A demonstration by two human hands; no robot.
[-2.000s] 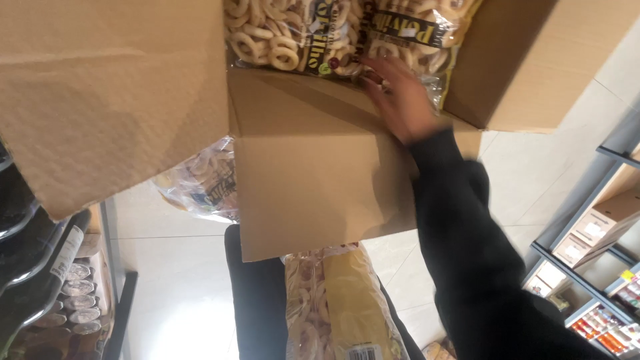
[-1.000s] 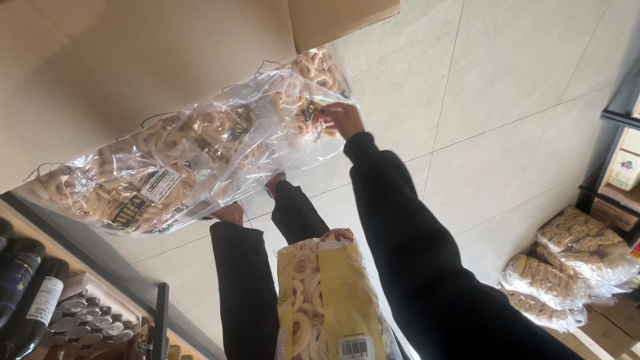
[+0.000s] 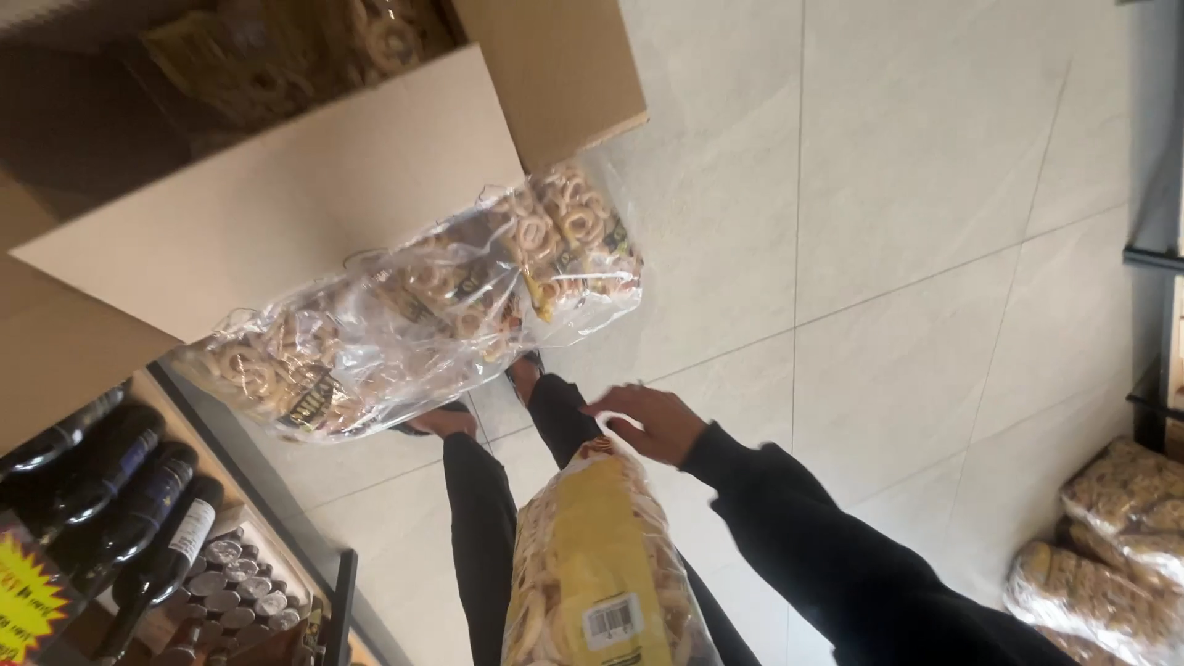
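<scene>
My right hand (image 3: 652, 421) pinches a white loop at the top of a plastic bag of ring-shaped snacks (image 3: 601, 564), which has a yellow panel with a barcode and hangs in front of my legs. My left hand is outside the frame. Beyond my feet, a large clear plastic sack (image 3: 416, 319) holds several bags of ring snacks, beside the flap of an open cardboard box (image 3: 361, 185). More snack bags (image 3: 250, 74) lie inside the box, in shadow.
At the lower left, a wooden shelf holds dark glass bottles (image 3: 139, 499) and small lidded jars (image 3: 240, 592). Packed bags of brown food (image 3: 1091, 573) are stacked at the lower right, below a black metal shelf frame (image 3: 1152, 259). Pale floor tiles (image 3: 888, 185) run between them.
My right hand has left the clear sack, where it was one second ago, and come back towards my body to the top of the yellow-panelled bag. The view has shifted.
</scene>
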